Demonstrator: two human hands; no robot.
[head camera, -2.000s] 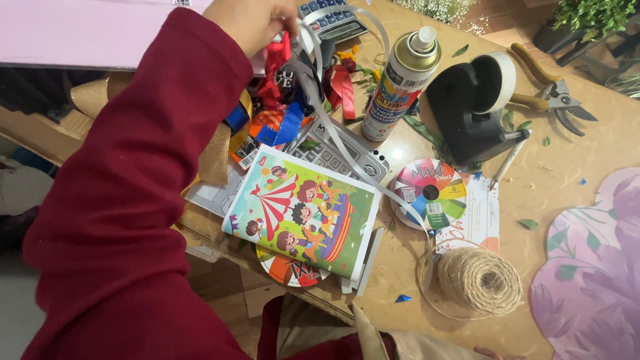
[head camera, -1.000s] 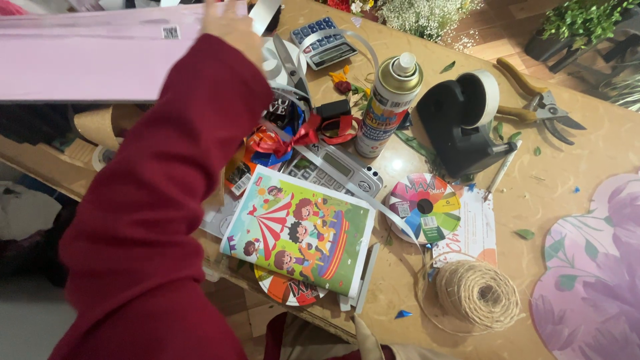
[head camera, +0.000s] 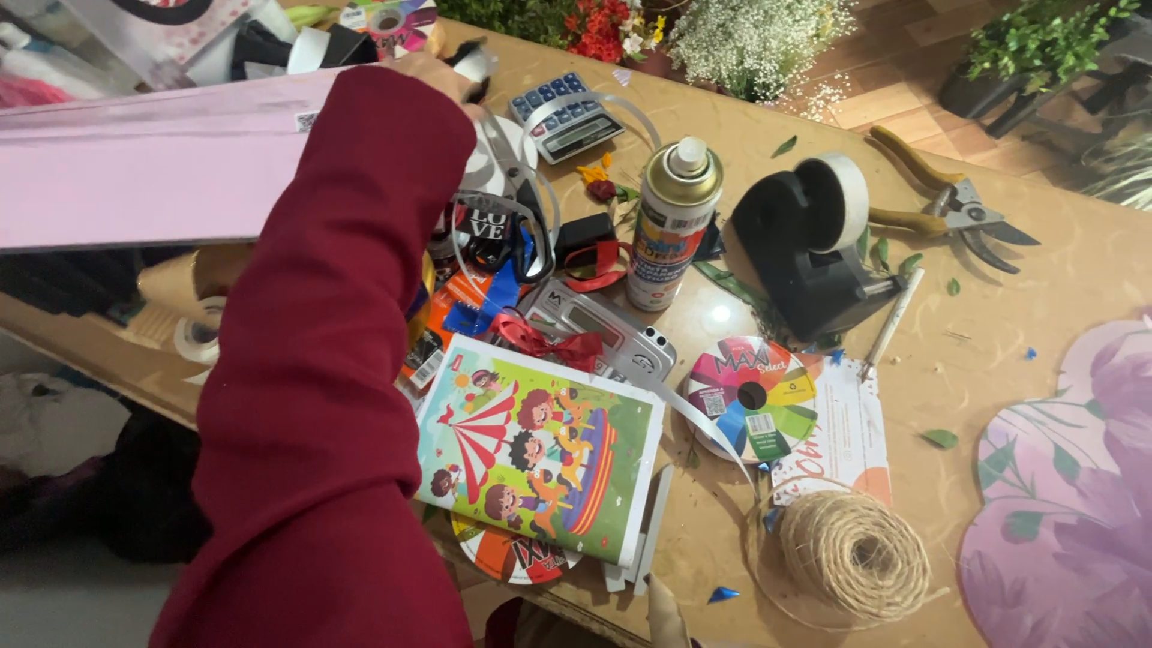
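Observation:
My left hand (head camera: 434, 79), at the end of a maroon sleeve, reaches to the top left among ribbon rolls. A black-and-white item (head camera: 474, 65) lies at its fingers; whether they grip it is hidden. My right hand is out of view. Below the hand are scissors (head camera: 531, 243), a curled clear-white ribbon (head camera: 630, 101) and a red ribbon bow (head camera: 549, 342). The bow lies on a grey device (head camera: 601, 324), beside a booklet with a carousel picture (head camera: 540, 450). A spray can (head camera: 672, 225) stands to the right, near a ribbon spool with a multicoloured label (head camera: 752, 396).
A pink board (head camera: 153, 171) covers the upper left. A calculator (head camera: 565, 117) lies behind the can. Further right are a black tape dispenser (head camera: 810, 261), pruning shears (head camera: 954, 211), a twine roll (head camera: 850, 553) and a pink floral panel (head camera: 1071, 495). Flowers (head camera: 756, 40) stand at the back.
Two seconds ago my left hand was at the red ribbon; it has since moved away, and the red bow now lies on the grey device. The view has shifted, showing more of the table's back.

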